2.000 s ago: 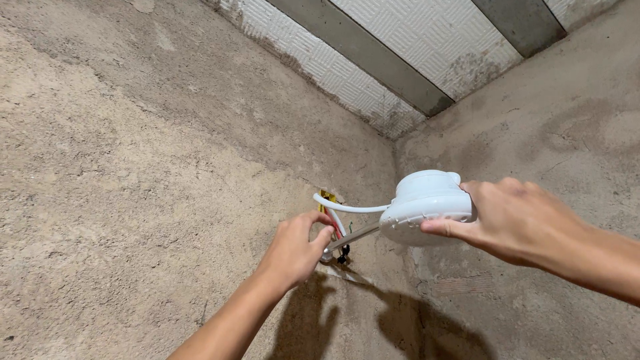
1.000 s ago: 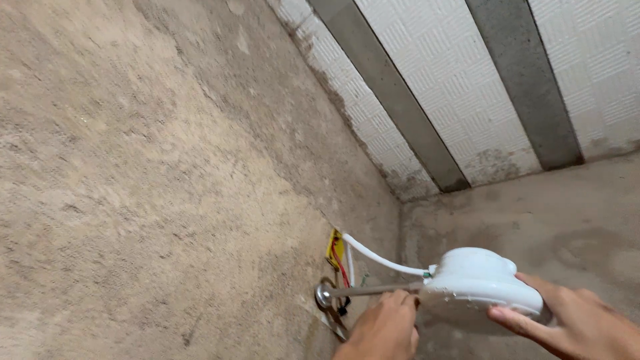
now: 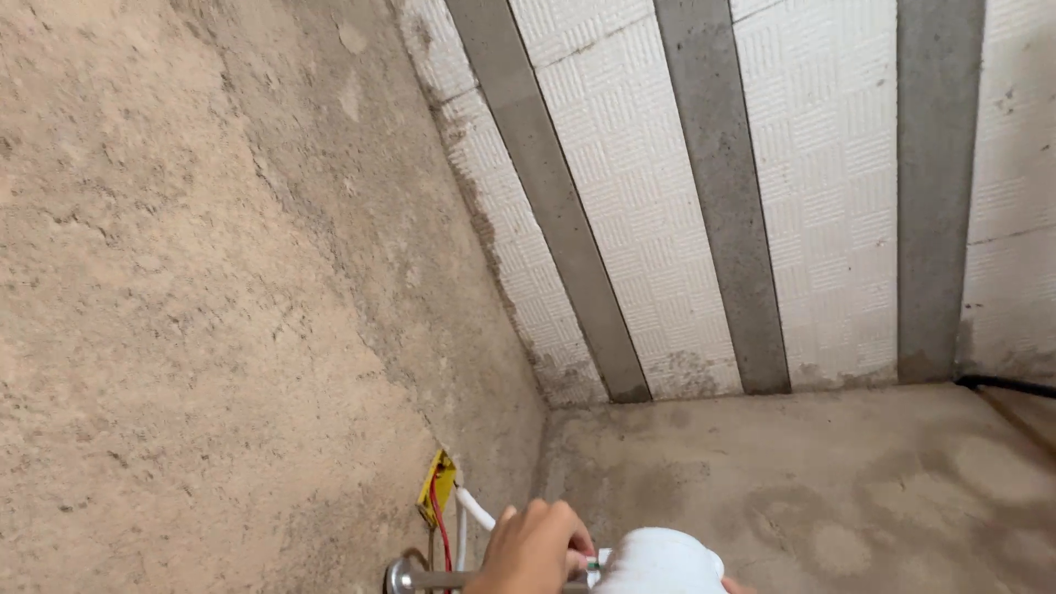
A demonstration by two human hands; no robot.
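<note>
A white electric shower head (image 3: 660,565) is at the bottom, cut off by the frame's lower edge. Only a sliver of my right hand (image 3: 734,586) shows, against the shower head's right side. My left hand (image 3: 540,549) has its fingertips closed at the small white fitting on the shower head's left side, where a bit of green shows. Behind this hand runs a metal shower arm (image 3: 441,580) from a round chrome flange (image 3: 399,576) on the wall. A white tube (image 3: 474,507) passes behind the fingers. Red wire (image 3: 440,520) hangs from a yellow electrical box (image 3: 437,488).
Rough plastered wall (image 3: 206,330) fills the left, meeting another wall (image 3: 784,478) in a corner. Above are grey concrete beams (image 3: 726,198) with white textured panels (image 3: 635,181) between them. A black pipe or cable (image 3: 1011,384) lies at the right, near the ceiling.
My left hand has moved from the shower arm up to the fitting beside the shower head. The view has tilted up, so the shower head and my right hand are now mostly out of frame.
</note>
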